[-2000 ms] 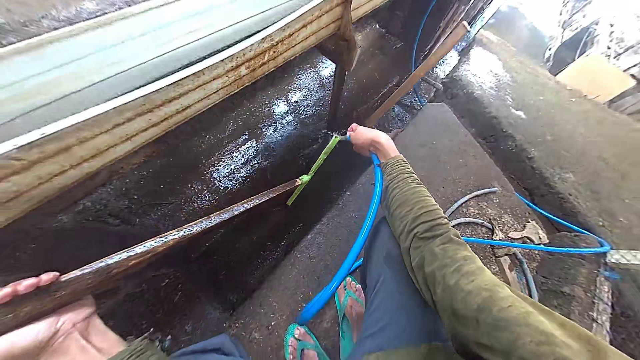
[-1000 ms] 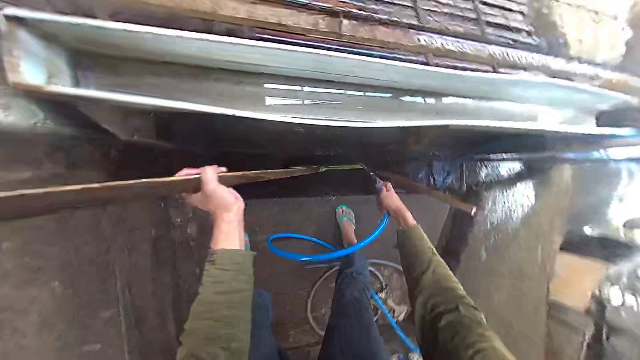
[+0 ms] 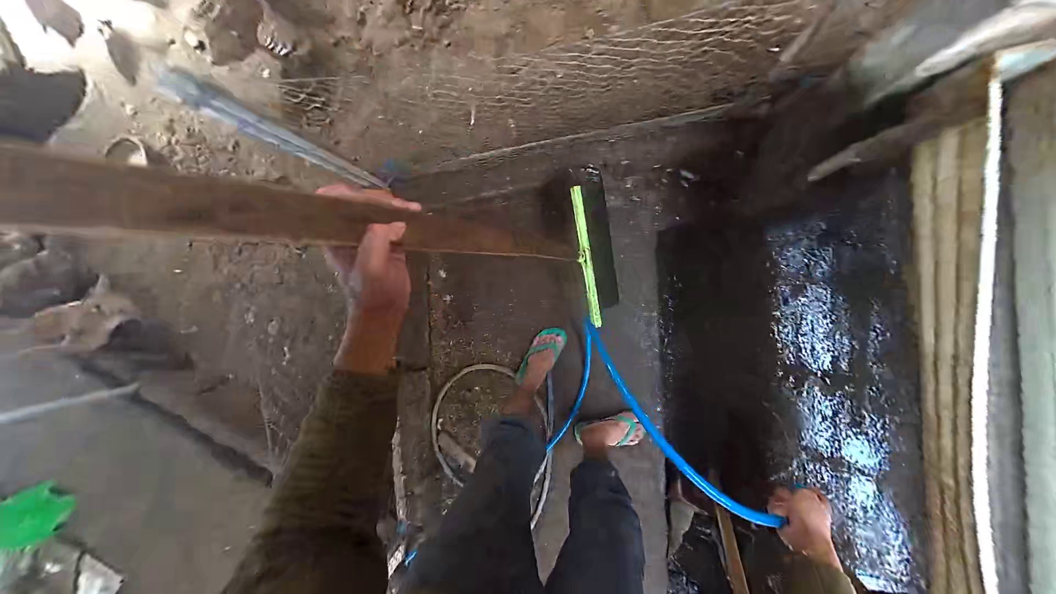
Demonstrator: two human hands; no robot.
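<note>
My left hand [image 3: 371, 247] grips a long wooden handle [image 3: 206, 202] that runs from the left edge to a squeegee head [image 3: 586, 256], with a lime-green bar and a dark blade, over the wet concrete. At the lower right my right hand [image 3: 804, 520] is closed around a blue hose [image 3: 660, 437]. That hose curves up toward the lower end of the green bar and passes back down by my feet. The hose's outlet is hidden.
A coiled grey hose [image 3: 437, 412] lies beside my feet in green flip-flops [image 3: 540, 359]. Right of the ledge is a dark wet channel [image 3: 833, 371], bordered by a long trough [image 3: 986, 330]. Green plastic [image 3: 35, 516] and stones lie at the left.
The view has turned strongly. The squeegee head, over the dark channel two seconds ago, is now over the concrete near my feet. My right hand has moved away from the head, still holding the hose.
</note>
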